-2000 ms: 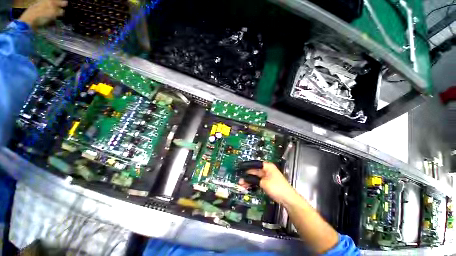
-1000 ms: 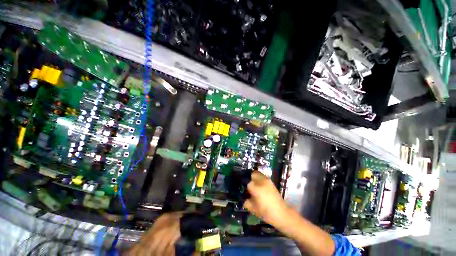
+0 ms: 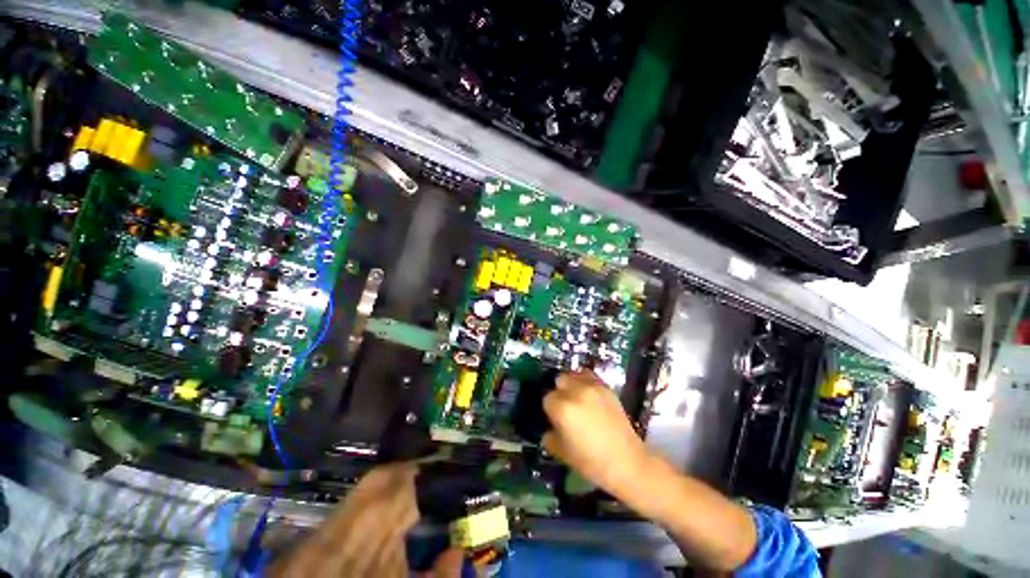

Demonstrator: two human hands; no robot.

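My left hand [image 3: 367, 525] is at the bottom edge, partly cut off. It holds a yellow and black block [image 3: 481, 527], with pins or wires showing. Its fingertips look black. My right hand [image 3: 587, 423] is over the middle circuit board [image 3: 553, 311], its fingers bent down at the lower part of the board. A dark shape [image 3: 533, 404] lies at its fingertips; I cannot tell if it is a held part or a finger cover. The board has yellow blocks and round cans and sits in a black carrier [image 3: 395, 243].
A larger-looking circuit board [image 3: 215, 265] lies left, with a blue coiled cord [image 3: 341, 136] hanging over it. More boards [image 3: 836, 423] are right. Beyond the metal rail [image 3: 452, 141] are a bin of dark parts [image 3: 508, 68] and a black bin of pale strips [image 3: 791, 136].
The left hand has come into view from below with the yellow and black block. The right hand has stayed over the middle board, shifting slightly. The view has turned and moved closer.
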